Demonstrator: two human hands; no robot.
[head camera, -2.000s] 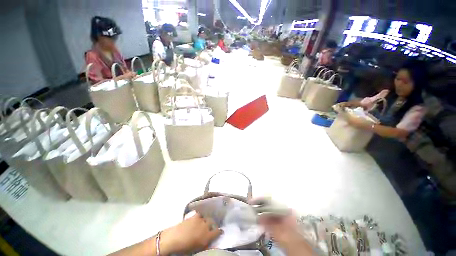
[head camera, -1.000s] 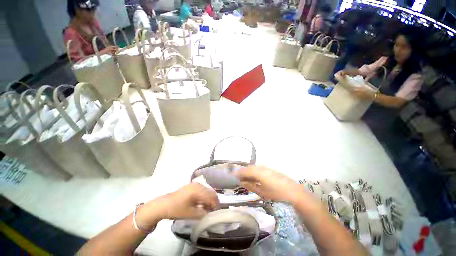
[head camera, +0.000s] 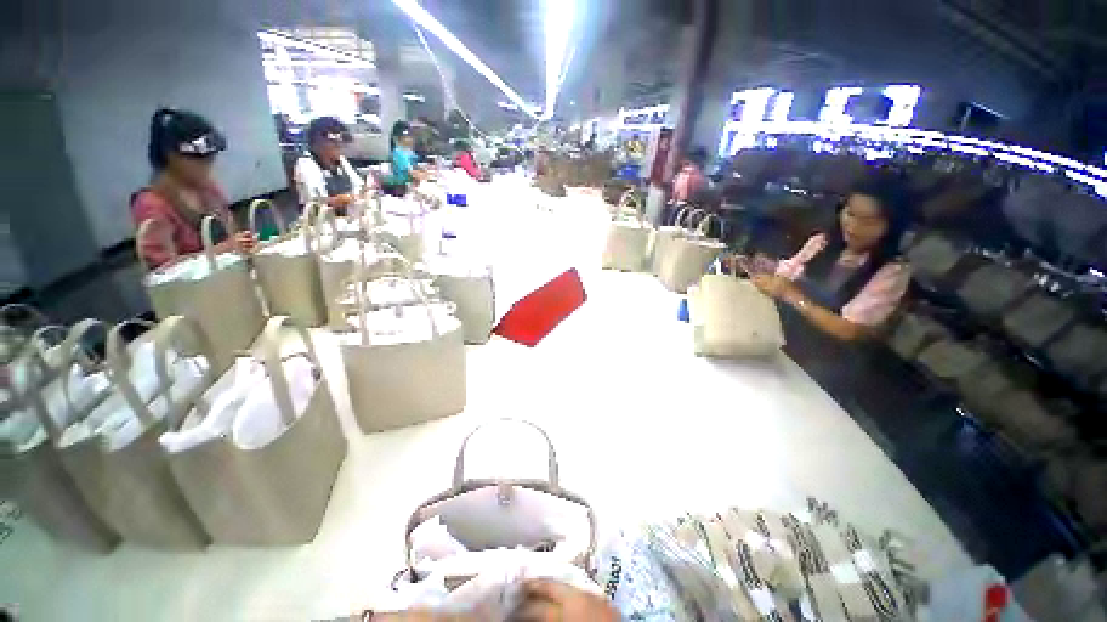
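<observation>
A beige bag (head camera: 503, 505) stands open at the bottom centre, its far handle loop upright and its pale lining showing. White stuffing paper (head camera: 486, 565) lies in and over its mouth. My right hand (head camera: 568, 604) is at the bottom edge, blurred and cut off, against the white paper. My left hand (head camera: 425, 599) is low at the bag's near left side, mostly cut off and blurred, with a bracelet at the wrist. Whether the fingers of either hand grip the paper is hidden.
Stuffed beige bags (head camera: 255, 468) stand at left, with more behind. A red board (head camera: 543, 307) lies mid-table. Strap bundles (head camera: 777, 565) and clear poly (head camera: 643, 577) are right of my bag. A person at right handles another bag (head camera: 736, 318). More people stand at left and far back.
My hands have moved down to the frame's bottom edge, over the bag's near part. White paper now covers where the near handle showed. The person at right has turned their bag.
</observation>
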